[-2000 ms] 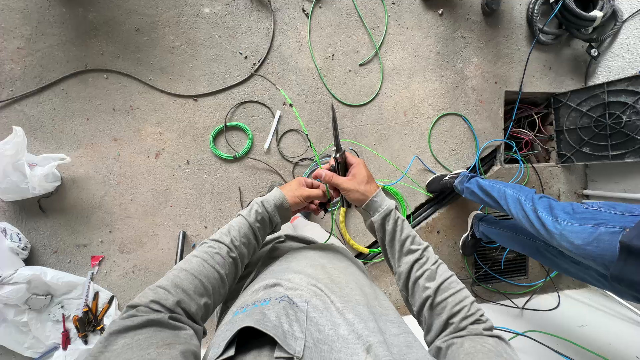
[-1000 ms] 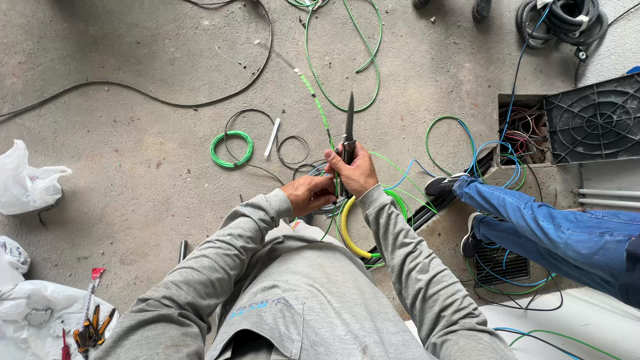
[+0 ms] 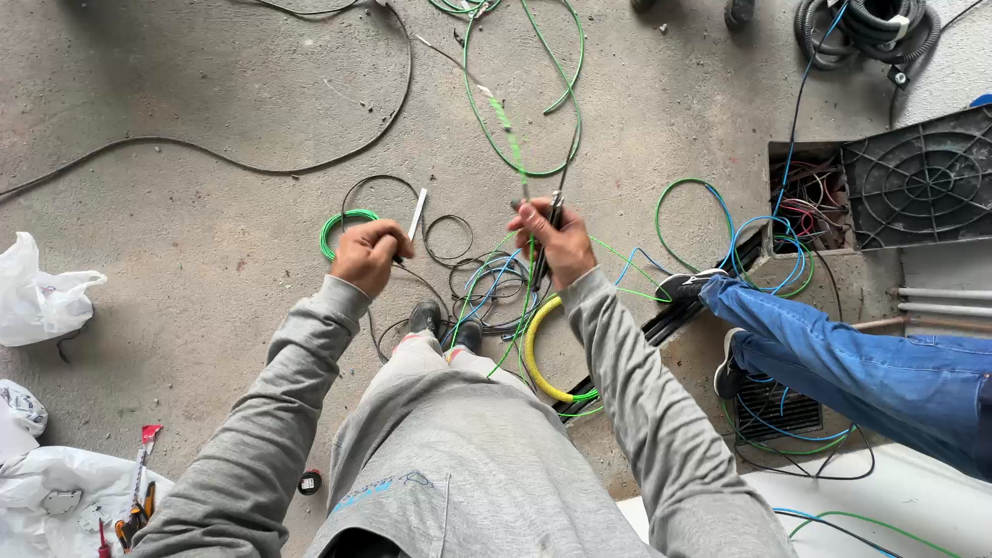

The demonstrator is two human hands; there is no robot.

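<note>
My left hand is closed, with a small dark thing at its fingertips, too small to name. To its right, my right hand holds a knife, its dark handle in the palm and its thin blade pointing up. The same hand's thumb and fingers pinch a green-marked cable that runs up over the floor. Green strands hang below the hand. A coil of green wire lies behind the left hand, with a white strip beside it. Yellow corrugated conduit curves below the right hand.
A person in blue jeans stands at right, near an open floor box full of wires and its black cover. Black corrugated hose lies at upper right. White plastic bags and orange-handled tools lie at left.
My hands were together around the cable; now my left hand has moved away to the left. The knife remains in my right hand, its blade now seen more edge-on.
</note>
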